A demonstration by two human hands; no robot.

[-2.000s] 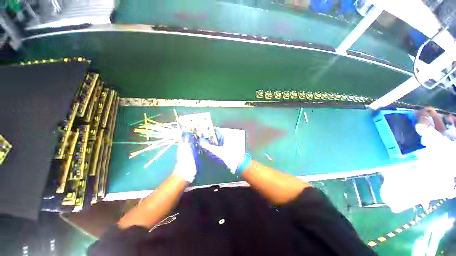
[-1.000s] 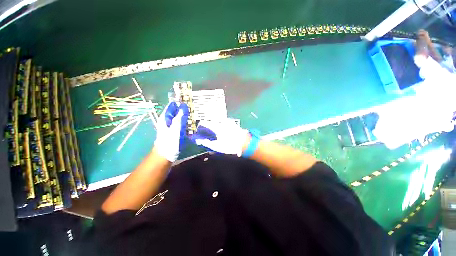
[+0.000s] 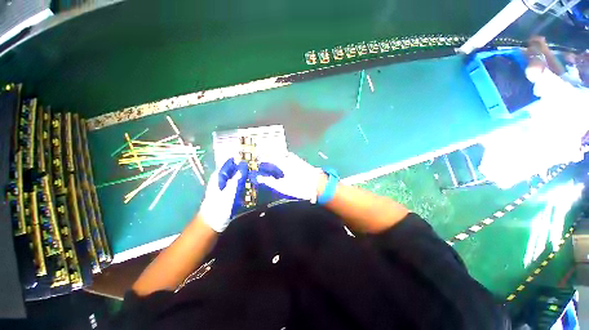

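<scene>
A narrow board strip point(image 3: 248, 149), yellow and dark, is held upright in the view between my hands, over the silver-white ribbed plate point(image 3: 223, 143) on the green bench. My left hand point(image 3: 221, 193), in a white glove with blue fingers, grips the strip from the left. My right hand point(image 3: 289, 178), in the same kind of glove with a light blue wrist band, grips it from the right. The fingers hide the strip's middle. Its lower part shows below them, close to the dark clothing.
Thin break-off rails point(image 3: 159, 156) lie in a loose pile left of the plate. A panel stack point(image 3: 55, 200) stands at the left. Single boards point(image 3: 351, 50) line the conveyor point(image 3: 194, 51). A blue bin point(image 3: 489, 88) and another person's arm point(image 3: 546, 61) are at the far right.
The view has turned down and right since the earliest frame. The piece in my hands now shows as a narrow strip. Since one second ago, my right hand's fingers have come closer to my left hand's.
</scene>
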